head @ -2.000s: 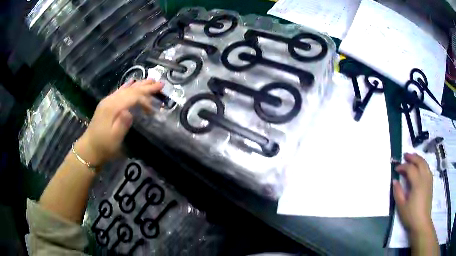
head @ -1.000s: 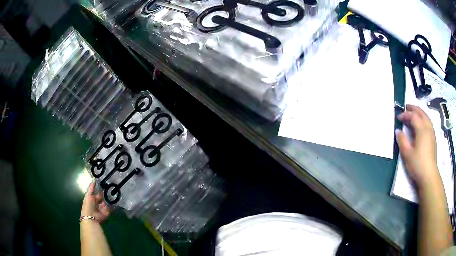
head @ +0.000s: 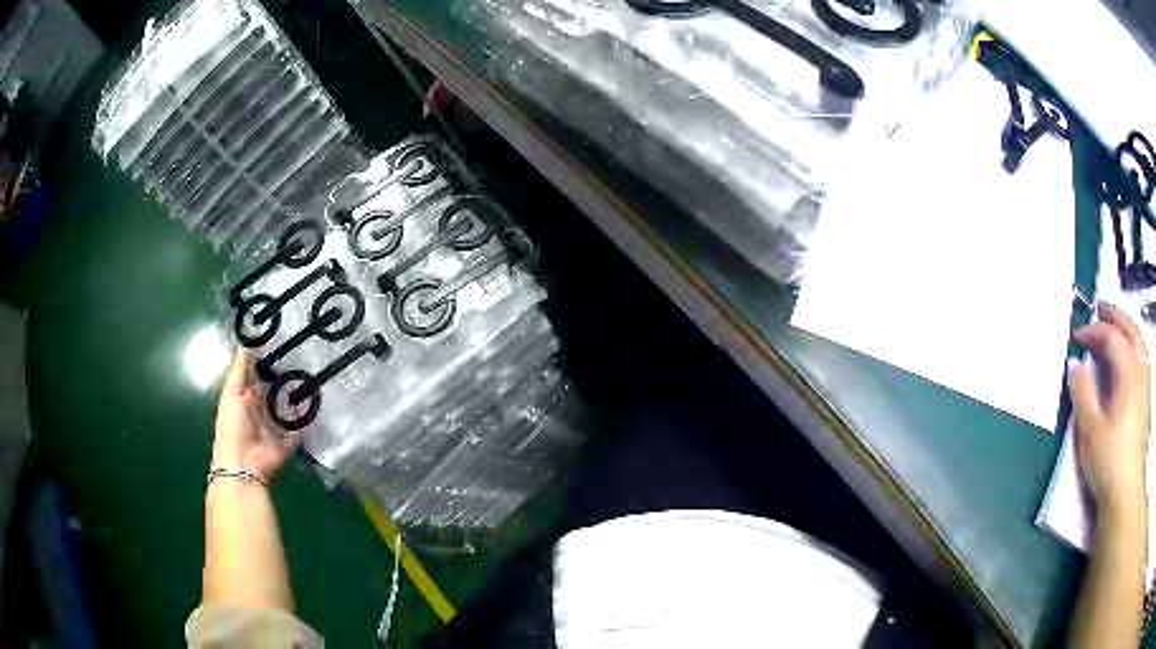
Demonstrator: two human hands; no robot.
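Observation:
A clear blister tray (head: 500, 287) holding several black ring-arm parts (head: 422, 308) lies on top of a tray stack below the bench, at left. My left hand (head: 257, 425) is at its lower-left edge and grips it, with some fingers hidden by the tray. My right hand (head: 1112, 412) is over the bench at far right, fingers curled, with a small silvery metal fitting (head: 1084, 302) at its fingertips. Another clear tray stack (head: 748, 203) with larger-looking black parts stands on the bench, cut off by the top edge.
A stack of ribbed trays (head: 216, 133) stands at upper left on the green floor. The bench edge (head: 710, 311) runs diagonally. White paper (head: 938, 254) lies on the bench, with black sample parts (head: 1033, 124) at its top. More black parts (head: 1128, 209) lie at far right.
My left hand has moved from the bench tray down to the lower tray's edge. The view has turned down and left. My right hand stays by the paper with the fitting.

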